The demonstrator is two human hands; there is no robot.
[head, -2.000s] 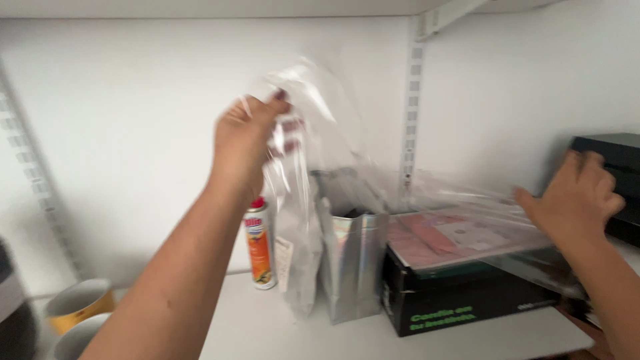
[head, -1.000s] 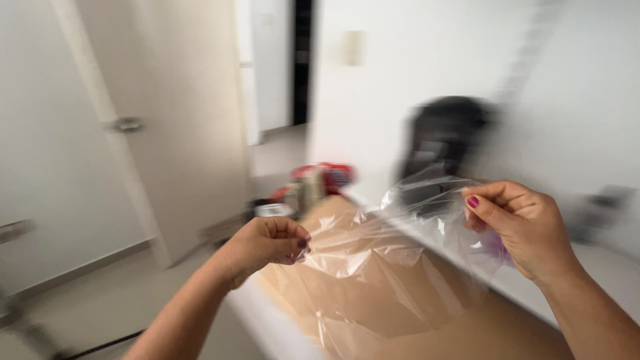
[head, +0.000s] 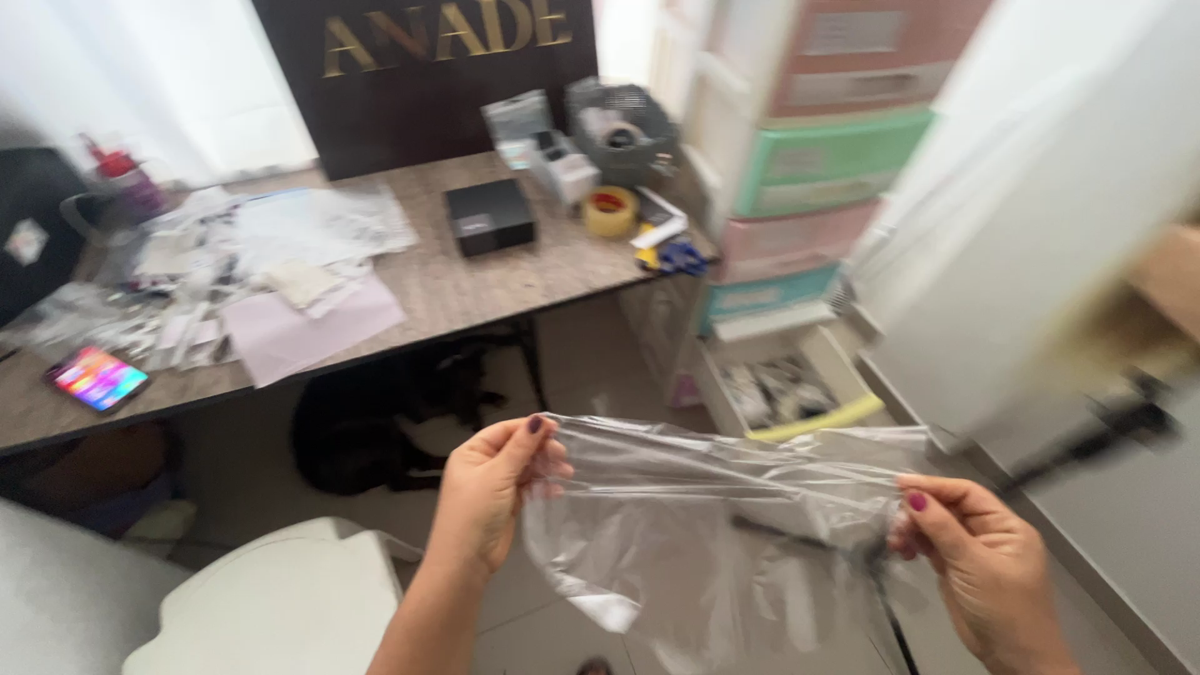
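A clear plastic bag (head: 712, 525) hangs spread between my two hands, low in the view above the tiled floor. My left hand (head: 502, 487) pinches its upper left corner between thumb and fingers. At the other end, my right hand (head: 980, 553) pinches the upper right edge the same way. Through the film, the floor and a thin black pole show.
A wood-topped table (head: 487, 291) bears papers (head: 281, 234), a lit phone (head: 97, 379), a black box (head: 489, 216) and yellowish tape (head: 609, 210). Right of it stands a drawer tower (head: 825, 169), its bottom drawer (head: 797, 384) pulled out. A white chair (head: 272, 600) is at lower left; a black animal (head: 375, 422) lies under the table.
The view has swung from a shelf, past a door, to the table. My right hand, apart from my left two seconds ago, now grips the bag's other side; both hands hold it stretched.
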